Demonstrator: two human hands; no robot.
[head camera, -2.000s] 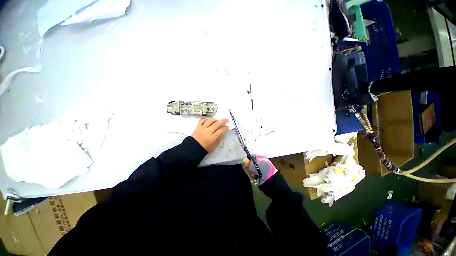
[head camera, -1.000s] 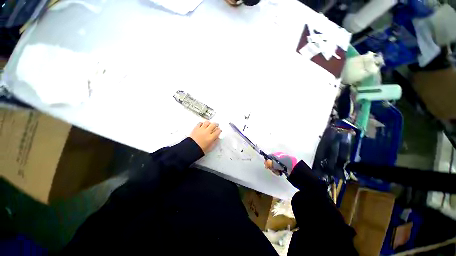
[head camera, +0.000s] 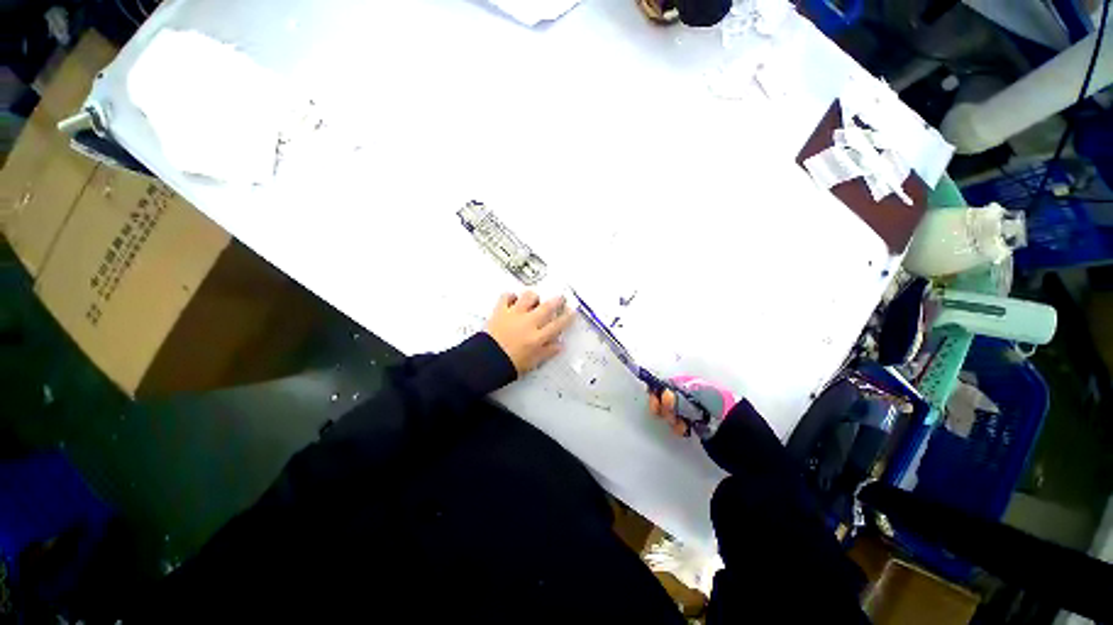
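My right hand (head camera: 686, 405), in a grey and pink glove, is closed round the dark handles of the tailor's shears (head camera: 616, 348). Their long blades point up and left and look closed or nearly so. My bare left hand (head camera: 529, 332) lies palm down near the table's front edge, fingertips by the blade tip. Whether thin white fabric lies under its fingers cannot be told against the white table (head camera: 403, 159). An oblong patterned grey-beige weight (head camera: 500, 242) lies just beyond my left hand. Small dark bits (head camera: 626, 298) lie beside the blades.
A white fabric pile (head camera: 201, 104) lies at far left. A dark red-brown board (head camera: 895, 217) with white scraps is at right, beside a cream bottle (head camera: 964, 239) and a pale green bottle (head camera: 998, 317). A blue crate (head camera: 989, 452) stands at right, a brown carton (head camera: 110, 269) at left.
The view has turned and shifted, bringing the board and bottles into sight. The shears have moved from the table's front edge to over the tabletop. My left hand remains beside the blade tip.
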